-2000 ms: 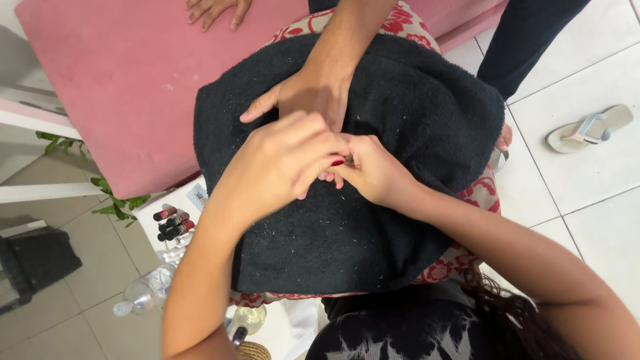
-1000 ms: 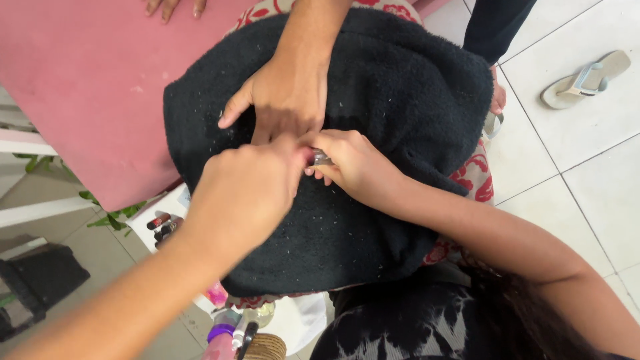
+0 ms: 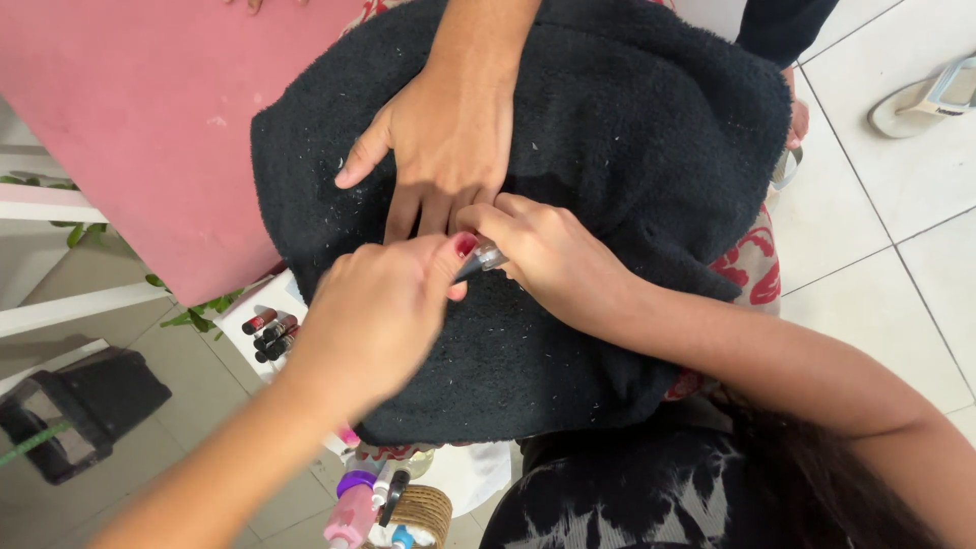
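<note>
A person's hand (image 3: 454,130) lies palm down, fingers spread, on a black towel (image 3: 610,175) over a red-and-white patterned cushion. At its fingertips my left hand (image 3: 381,313), thumbnail painted red, is closed on a small object (image 3: 482,261) with a dark part and a clear, shiny part; its exact kind cannot be told. My right hand (image 3: 553,259) meets it from the right, fingers bent against the shiny end and beside the person's outer fingers. The tips of the person's fingers are hidden behind my hands. Small pale flecks dot the towel.
Left are a pink padded surface (image 3: 168,114) and dark-capped small bottles (image 3: 271,334). Below stand a pink bottle (image 3: 352,515) and a rope-wrapped basket (image 3: 427,507). A black bin (image 3: 114,396) and a sandal (image 3: 907,107) are on the tiled floor.
The person's hand lies flatter, with its fingers more spread than two seconds ago. My left hand has moved down and left from the fingertips it covered then. The small object shows more clearly now.
</note>
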